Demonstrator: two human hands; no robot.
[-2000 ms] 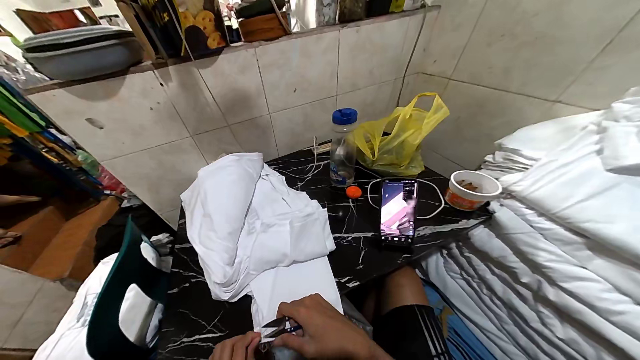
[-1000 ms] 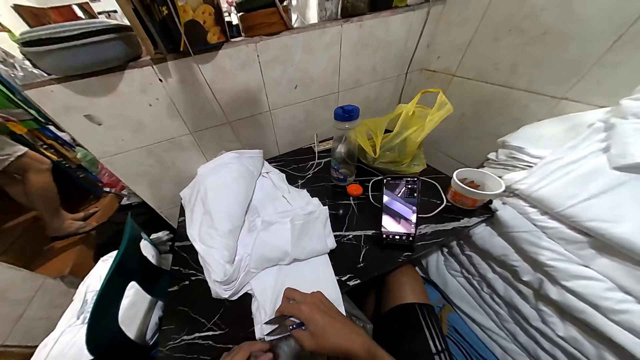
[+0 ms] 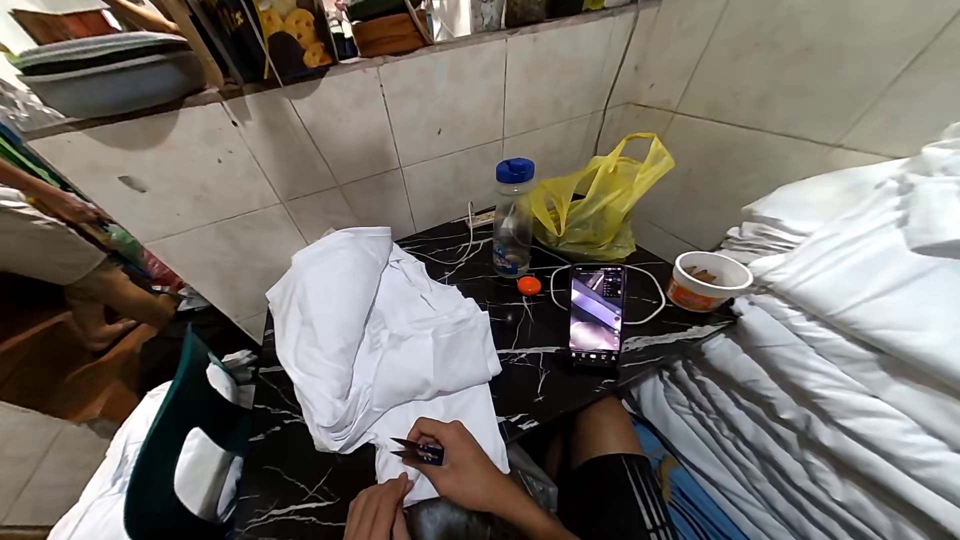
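White cloth garments point(image 3: 420, 345) lie in a loose pile on a black marble-patterned table point(image 3: 300, 480). My right hand point(image 3: 461, 461) grips small thread snips point(image 3: 420, 451) over the near end of the white cloth, their two pointed blades apart and pointing left. My left hand point(image 3: 379, 510) rests at the cloth's near edge, fingertips on the fabric; whether it pinches the cloth cannot be told. A phone point(image 3: 596, 315) with a lit screen stands right of the pile.
Behind the phone are a clear bottle with blue lid point(image 3: 514, 225), an orange cap point(image 3: 529, 286) and a yellow plastic bag point(image 3: 592, 202). A white tub point(image 3: 709, 279) sits at the right edge, beside stacked white cloth point(image 3: 847, 300). A green chair point(image 3: 161, 450) stands left; beyond it is a person point(image 3: 82, 277).
My right hand with the snips has moved up and away from my left hand, over the cloth. At the far left, a person has come into view since the earliest frame.
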